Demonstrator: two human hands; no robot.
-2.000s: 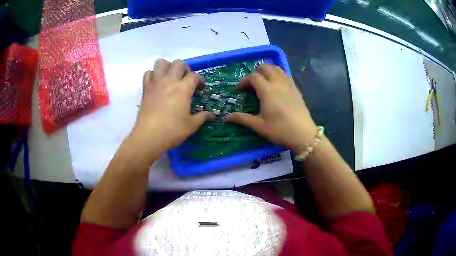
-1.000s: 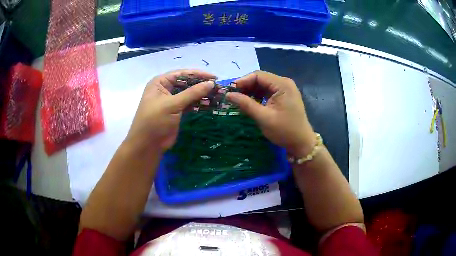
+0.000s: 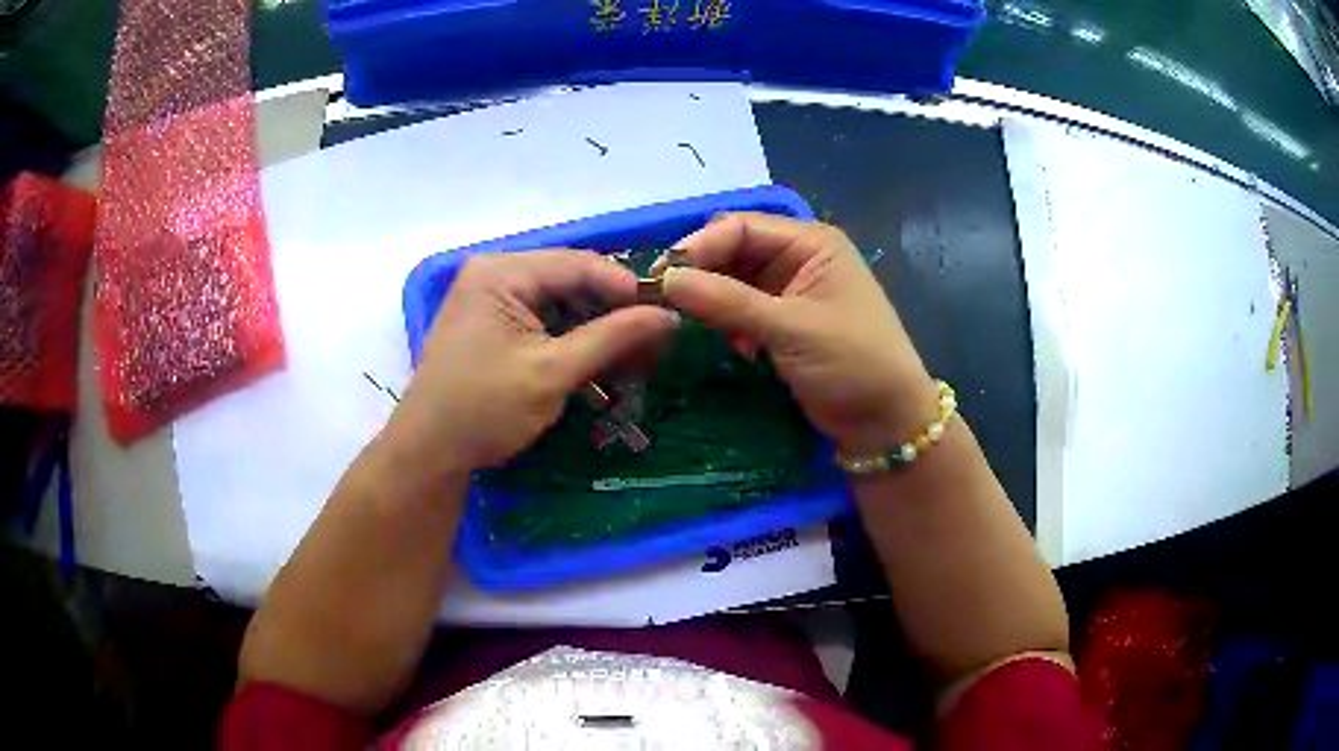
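My left hand (image 3: 507,352) and my right hand (image 3: 793,316) meet above the small blue bin (image 3: 529,568). My right thumb and fingers pinch a small circuit board (image 3: 673,267) with a metal part. My left fingertips touch its near side. More small silver-and-green boards (image 3: 621,417) show below my left palm; whether the hand holds them or they lie in the bin is hard to tell. Green panel waste strips (image 3: 676,506) fill the bin, with one pale strip on top.
The bin lies on a white sheet (image 3: 338,220) and black mat (image 3: 940,279). Thin slivers lie on the sheet. A large blue crate (image 3: 646,56) stands beyond. Red bubble wrap (image 3: 184,279) is at left. Another white sheet (image 3: 1145,308) and a yellow-handled tool (image 3: 1288,352) are at right.
The hands first reached into the bin, then held a wider group of boards above it. Now the fingertips meet at a small piece, and fewer boards show.
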